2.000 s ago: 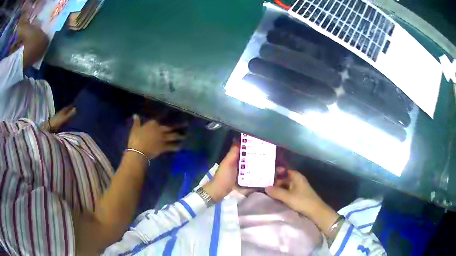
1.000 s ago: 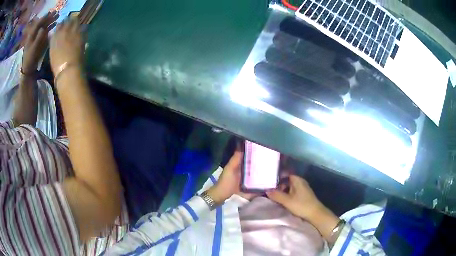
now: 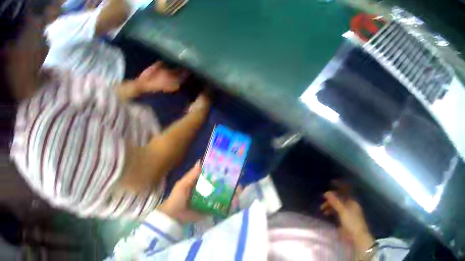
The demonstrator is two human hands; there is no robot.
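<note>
A smartphone (image 3: 222, 165) with a lit, colourful screen is in my left hand (image 3: 183, 196), held low in front of the bench edge. My left fingers are around its lower left side. My right hand (image 3: 344, 209) is apart from the phone, to the right over my lap, blurred, with the fingers slightly spread and nothing visible in it. Dark window panels (image 3: 357, 97) lie on a shiny clear backing on the green bench. A label sheet (image 3: 415, 63) with rows of small dark rectangles lies over their far edge.
The green bench top (image 3: 244, 46) runs diagonally across the view. Red looped handles (image 3: 366, 26) lie behind the label sheet. A co-worker in a striped shirt (image 3: 76, 148) sits close at left, with arms near the bench edge. A stack of flat cartons (image 3: 171, 6) is at the top left.
The view has turned and shifted. The phone has moved left and tilted, and its screen now shows colourful content. My right hand has come away from it. The co-worker's arms are lower.
</note>
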